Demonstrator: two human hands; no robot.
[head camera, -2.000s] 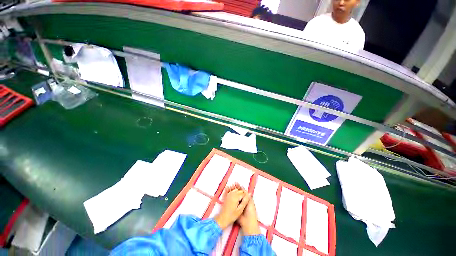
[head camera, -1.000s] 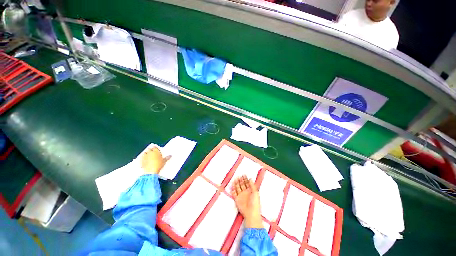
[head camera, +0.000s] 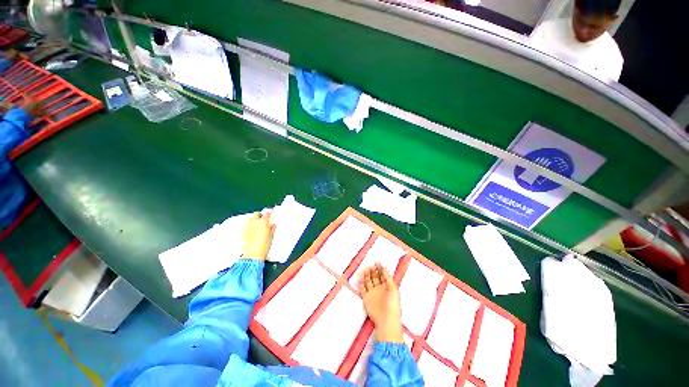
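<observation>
The red turnover tray (head camera: 330, 271) lies in front of me, its visible slots filled with plain white rectangles. The stack of white protective sleeves (head camera: 204, 253) lies fanned out left of the tray. My left hand (head camera: 257, 235) is bare and rests on this stack, fingertips at its upper part; whether they grip a sleeve cannot be told. My right hand (head camera: 381, 302) is bare, palm up with fingers apart and empty, over the middle of the tray.
Loose white pieces (head camera: 390, 204) lie beyond the tray, more (head camera: 495, 258) to the right, and a puffy white bundle (head camera: 578, 314) at far right. Another worker's blue sleeve (head camera: 13, 130) is by a red tray (head camera: 68, 112) at far left. A person (head camera: 582, 49) is behind the partition.
My hands were together over the tray; my left hand has moved left onto the sleeve stack and shifted along it. My right hand stays over the tray, now opened palm up. The view has turned left.
</observation>
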